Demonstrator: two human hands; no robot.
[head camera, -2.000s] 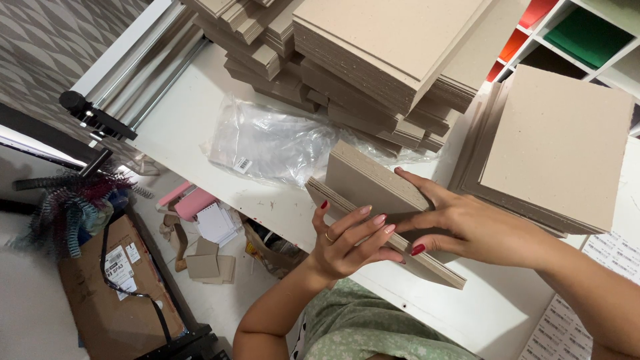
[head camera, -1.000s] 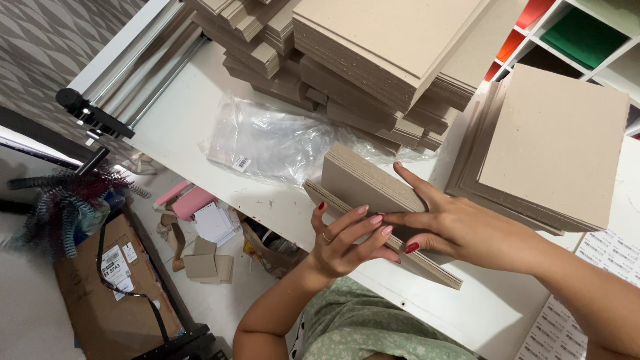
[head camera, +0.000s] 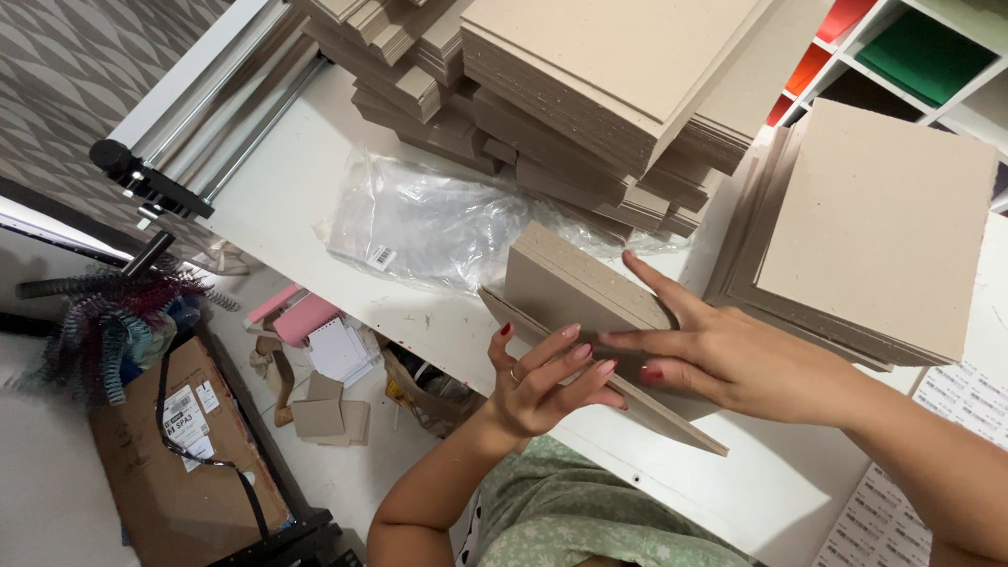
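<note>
Several grey-brown chipboard sheets (head camera: 583, 287) stand on edge on the white table (head camera: 756, 472), in a block tilted near its front edge. A thinner group of chipboard sheets (head camera: 677, 421) leans apart on the near side. My left hand (head camera: 543, 378), with a ring and red nails, rests its fingers against this thinner group from the near side. My right hand (head camera: 701, 346) reaches in from the right, one finger along the far block's end and the other fingers between the two groups. The lower edges of the sheets are partly hidden by my hands.
Tall chipboard stacks (head camera: 583, 55) stand at the back, another chipboard stack (head camera: 874, 236) at the right. A clear plastic bag (head camera: 425, 228) lies behind the held sheets. A roller device (head camera: 228, 102) is at the back left. Printed label sheets (head camera: 890, 512) lie at right, a cardboard box (head camera: 173, 465) below left.
</note>
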